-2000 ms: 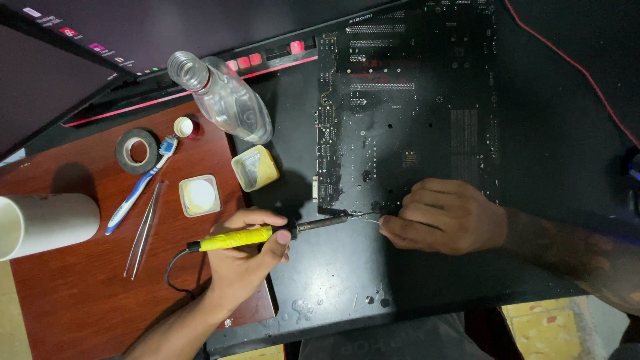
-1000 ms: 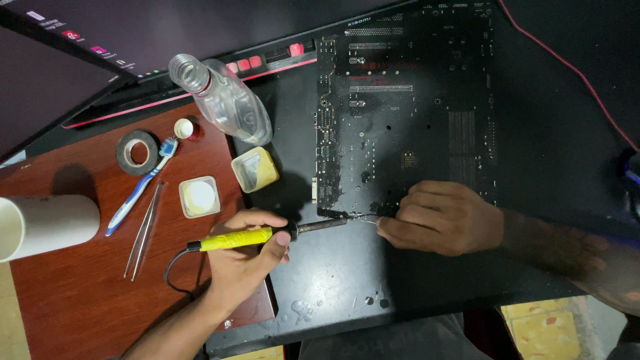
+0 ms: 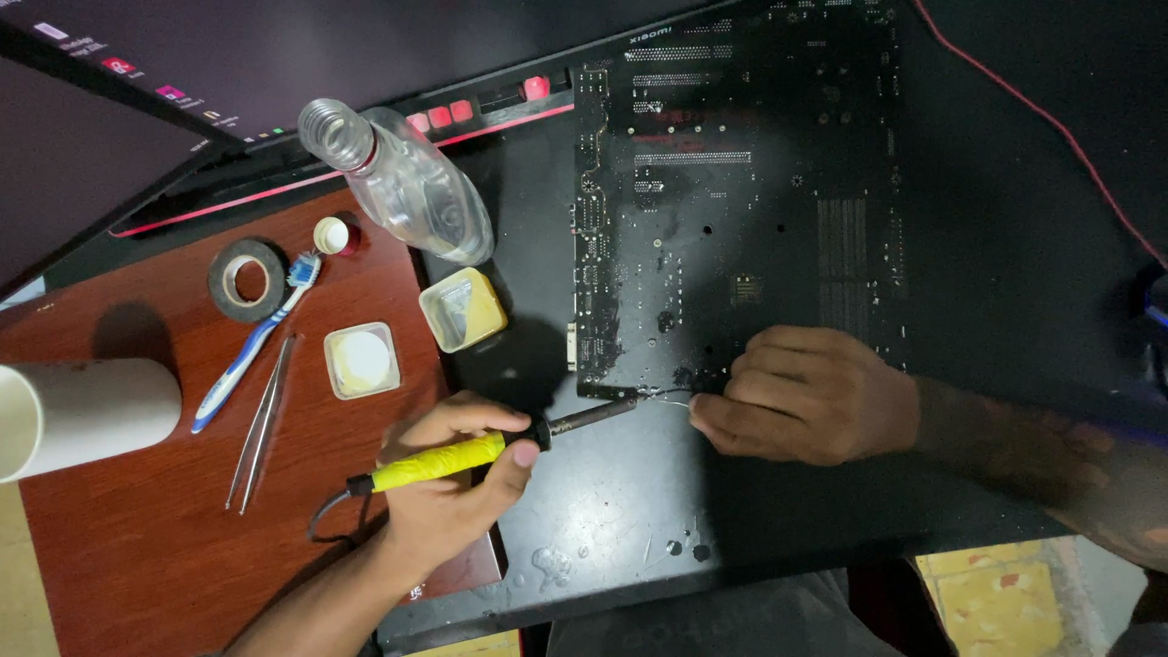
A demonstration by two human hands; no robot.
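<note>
My left hand [image 3: 456, 484] holds a soldering iron [image 3: 438, 463] by its yellow-wrapped handle. Its metal barrel points right, with the tip at the near left corner of a black motherboard [image 3: 712, 219], which lies underside up. My right hand [image 3: 803, 397] pinches a thin, silvery wire [image 3: 671, 401] between thumb and forefinger. The wire's far end reaches close to the iron's tip; whether they touch cannot be told. Part of the board's near edge is hidden by my right hand.
On the reddish wooden board [image 3: 137, 566] are tweezers [image 3: 260, 424], a toothbrush [image 3: 255, 342], black tape [image 3: 246, 280], a small container [image 3: 362, 360], a bottle cap [image 3: 331, 235] and a white cylinder [image 3: 91, 415]. A clear bottle [image 3: 420, 192] and a yellowish container [image 3: 463, 308] stand near the motherboard. Liquid drops [image 3: 552, 566] spot the desk.
</note>
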